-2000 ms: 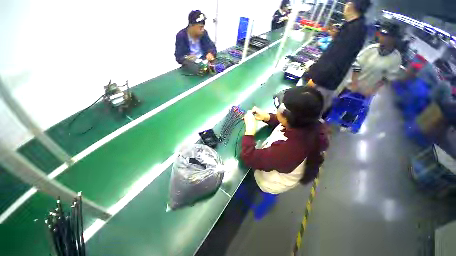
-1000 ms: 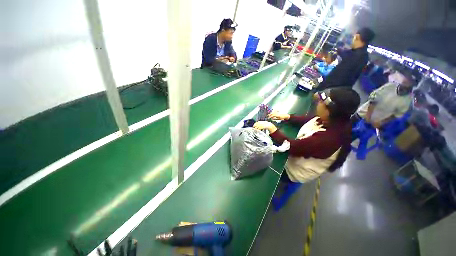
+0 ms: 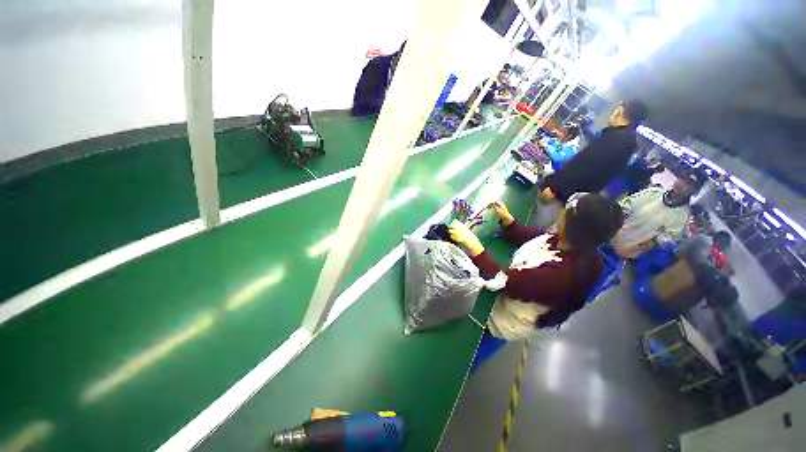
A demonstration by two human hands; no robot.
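Neither of my hands is in the picture. A heat gun [image 3: 353,433] with a blue body, dark front and metal nozzle lies on the green bench [image 3: 376,371] at the bottom edge, nozzle to the left, its lower part cut off. A small tan piece [image 3: 327,413] shows behind it. A bulging grey plastic bag [image 3: 437,287] stands farther along the bench, beside another worker's arm.
A worker in a dark red and white top [image 3: 548,269] sits at the bench handling cables [image 3: 462,210]. A white post [image 3: 376,168] and another post [image 3: 201,115] rise from white rails. A small machine [image 3: 294,132] stands on the far shelf. Other people are farther back.
The view has swung. The black cables at the lower left have left the picture. The heat gun, absent at first, sits lower than a second ago. The seated worker's hands have moved slightly.
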